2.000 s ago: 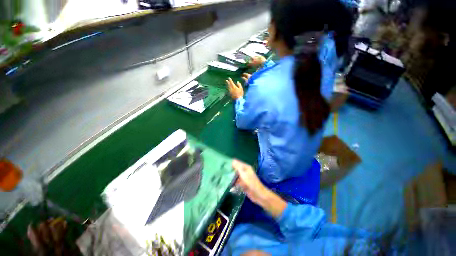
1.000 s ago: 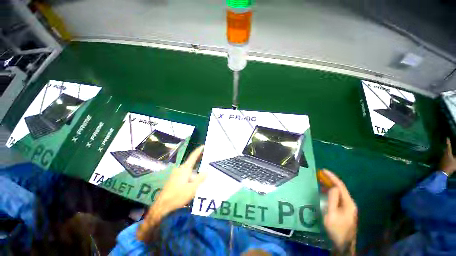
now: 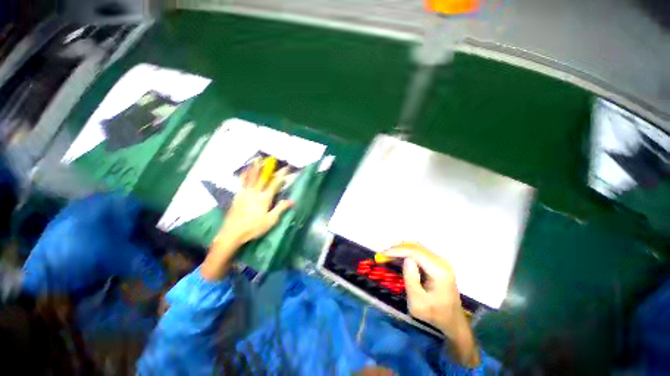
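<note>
A scale with a bare silver-white pan (image 3: 441, 209) sits in front of me. Red lit digits (image 3: 380, 276) show on its front edge. My right hand (image 3: 430, 286) is over that front edge beside the digits, fingers bent, thumb apart, nothing seen in it; a yellow finger cot shows on a fingertip. Left of the scale a white and green retail box (image 3: 220, 158) lies on other green-edged boxes. My left hand (image 3: 253, 209) rests on its top, fingers spread, with a yellow cot on one finger. The picture is blurred.
Another retail box (image 3: 136, 117) lies at the far left. One more box (image 3: 624, 150) is cut off by the right edge. The signal tower (image 3: 433, 48) stands behind the scale. Blue sleeves of another person (image 3: 88, 250) show at lower left.
The box that was between my hands over the scale is off it, baring the pan. My left hand has moved left onto the boxes; my right hand has moved to the scale's front.
</note>
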